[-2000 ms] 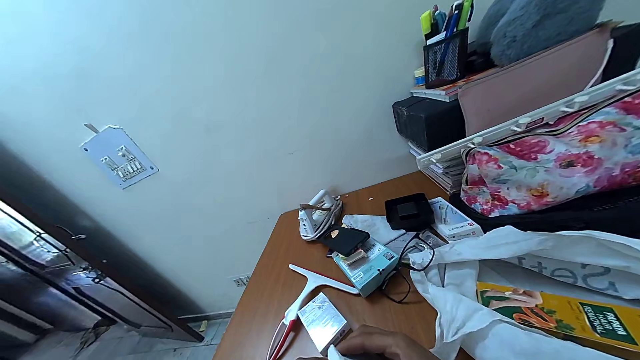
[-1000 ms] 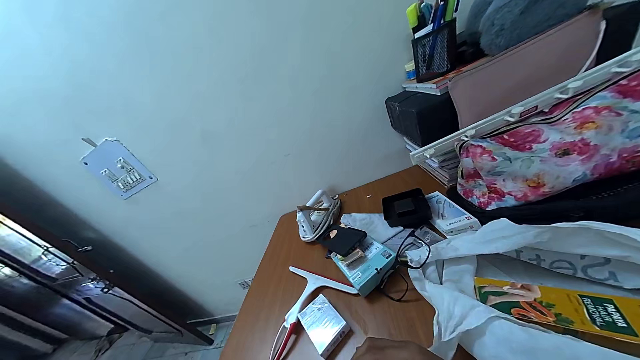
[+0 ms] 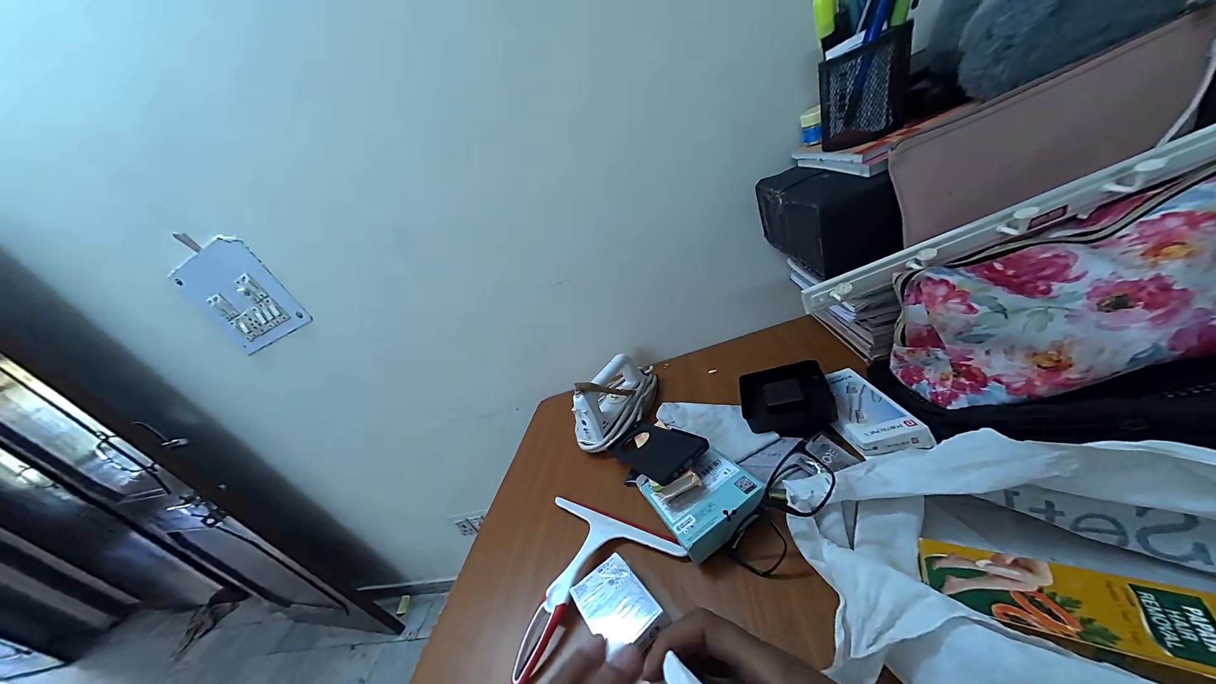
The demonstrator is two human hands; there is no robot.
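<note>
At the bottom edge, my left hand [image 3: 597, 662] is partly in view, its fingertips at the lower side of a small box in shiny clear wrap [image 3: 617, 600]. My right hand [image 3: 727, 649] is beside that box's right corner, fingers bent, with a bit of white material [image 3: 678, 669] between the hands; which hand holds it is unclear. A white and red squeegee [image 3: 597, 538] lies left of and behind the wrapped box. Behind them rests a teal box [image 3: 708, 503] with a black flat item [image 3: 662, 452] on its far end.
A white corded iron [image 3: 613, 404], a black tray [image 3: 788, 397], a white box [image 3: 879, 412] and eyeglasses [image 3: 781, 489] lie farther back. On the right are a white cloth bag [image 3: 869, 570] with a yellow box [image 3: 1073, 603], a floral pouch [image 3: 1054, 294] and a mesh pen holder [image 3: 865, 88].
My left hand's fingers have come into view near the wrapped box; they were not visible one second ago. My right hand shows more than it did then.
</note>
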